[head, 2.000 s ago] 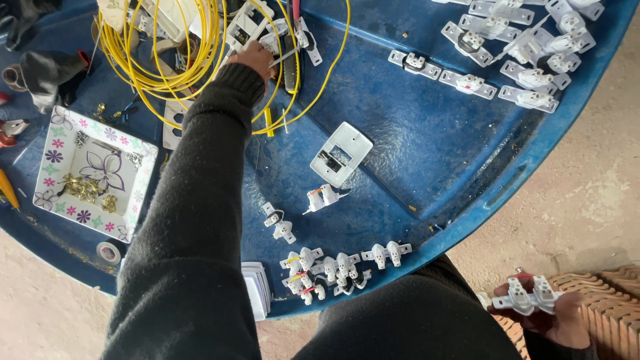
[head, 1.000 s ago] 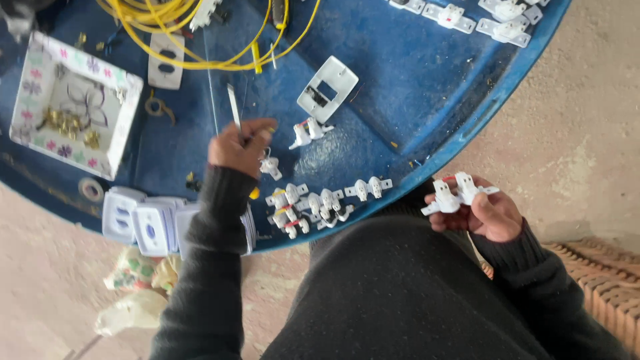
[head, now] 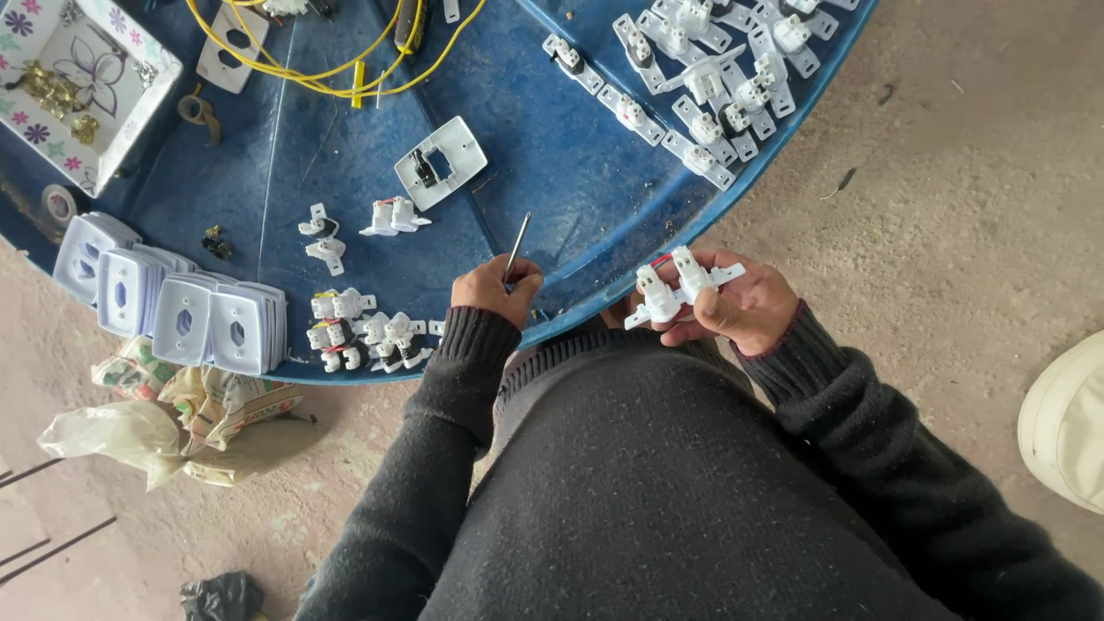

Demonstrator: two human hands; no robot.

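Note:
My left hand (head: 498,289) holds a screwdriver (head: 517,247) near the edge of the round blue plastic table (head: 345,138), its metal shaft pointing up and away. To the right, just beyond the edge, my right hand (head: 733,297) grips a white pair of socket modules (head: 673,289) joined by a short red wire, the thumb on its near side. Other white socket modules lie left of my left hand, among them one pair (head: 395,216) with a red wire and a cluster (head: 336,328) by the rim. A light grey cover plate (head: 457,155) with a black part lies beyond them.
Stacked white cover plates (head: 183,319) line the left rim. A patterned tray (head: 164,86) holds brass-coloured pieces. Yellow cable (head: 345,90) loops across the far side, near a roll of tape (head: 197,109). Many mounted sockets (head: 707,129) spread at the far right. Bags (head: 190,414) lie on the floor.
My left hand has come back from beside the yellow cable coil and moved right, toward my right hand, with the screwdriver. My right hand keeps hold of the white socket pair. The view has shifted.

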